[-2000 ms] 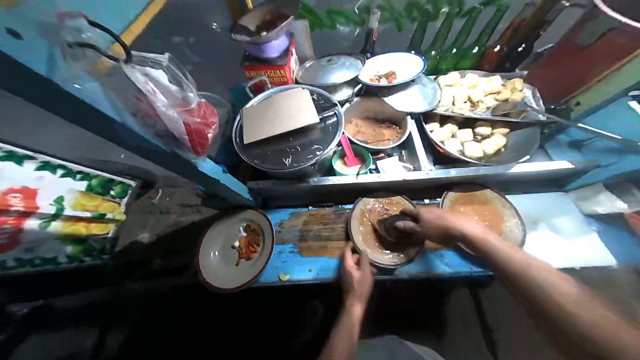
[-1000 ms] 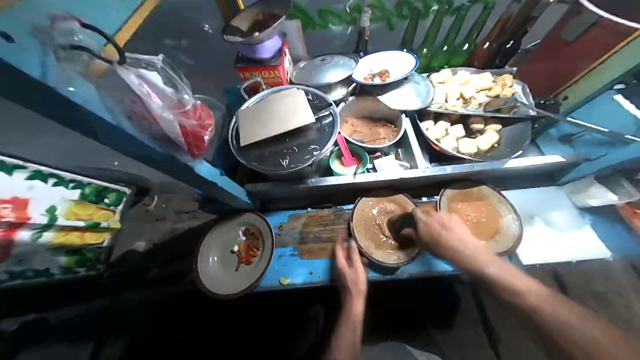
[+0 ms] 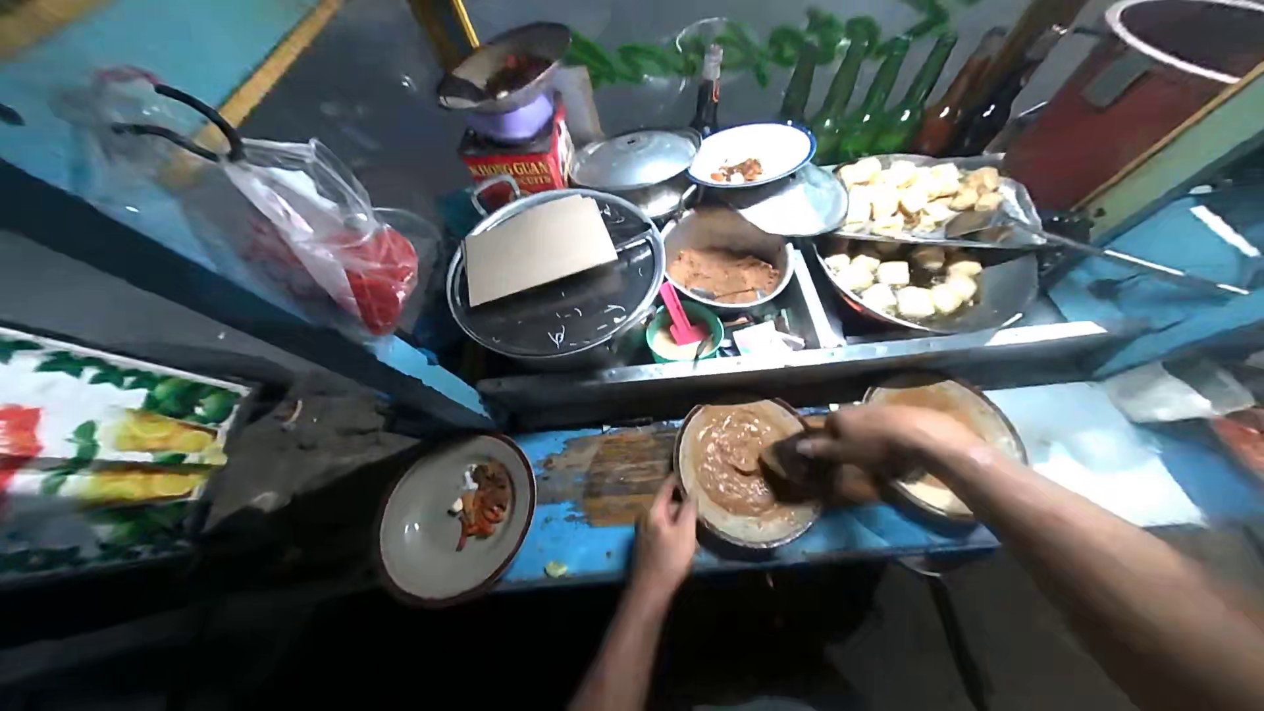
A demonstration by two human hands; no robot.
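My right hand (image 3: 874,444) grips a dark pestle (image 3: 790,469), its head in the brown paste (image 3: 736,459) of a round mortar bowl (image 3: 750,528). The left rim of that bowl is held by my left hand (image 3: 667,533), with the thumb at the edge. Just right of it, partly hidden under my right wrist and forearm, stands a second bowl (image 3: 1002,425) with brown sauce. At the left end of the blue bench sits a grey bowl (image 3: 420,538) with chillies (image 3: 484,509) and some pale pieces, apart from both hands.
Behind a metal ledge (image 3: 889,351) stand a lidded pot (image 3: 553,316), a pot of brown paste (image 3: 726,272), a green cup (image 3: 681,341) with a pink handle, and a wok (image 3: 997,291) with frying pale pieces under a tray of tofu-like pieces (image 3: 908,197). A plastic bag (image 3: 375,276) hangs at left.
My right hand has kept hold of the pestle and shifted it slightly within the mortar. My left hand stays at the rim. The paste looks more spread around the bowl.
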